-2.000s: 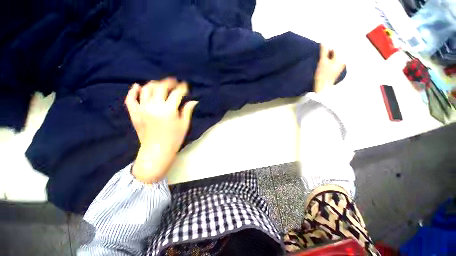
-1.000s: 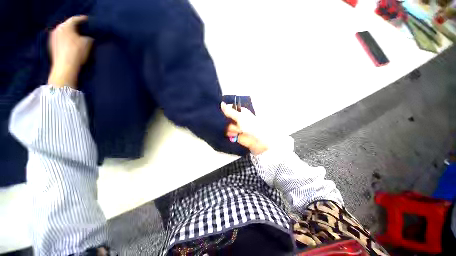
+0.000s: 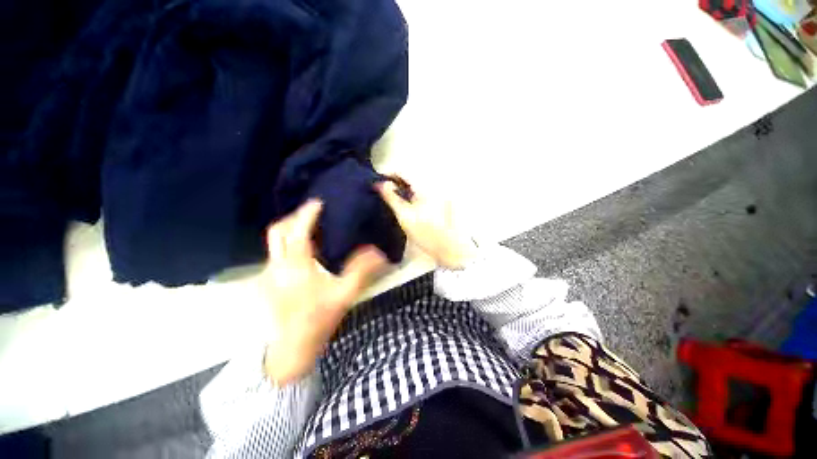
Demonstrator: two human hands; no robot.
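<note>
A dark navy padded jacket [image 3: 197, 134] lies over the left side of the white table. Its sleeve bends down toward me and ends in a cuff [image 3: 349, 211] near the table's front edge. My left hand [image 3: 309, 278] is at the cuff's left and lower side, fingers spread and blurred; whether it grips the cloth is unclear. My right hand [image 3: 423, 220] holds the cuff's right edge with thumb and fingers. A small dark thing shows at its fingertips, too blurred to name.
A flat dark phone with a red-pink edge [image 3: 692, 71] lies on the white table [image 3: 537, 108] at the right. A red-black checked bundle [image 3: 724, 8] and small tools are at the far right corner. A red plastic stool [image 3: 748, 394] stands on the grey floor.
My left hand has come from the jacket body at the upper left down to the cuff. My right hand stays at the sleeve end, turned somewhat. The sleeve is now more bent and bunched.
</note>
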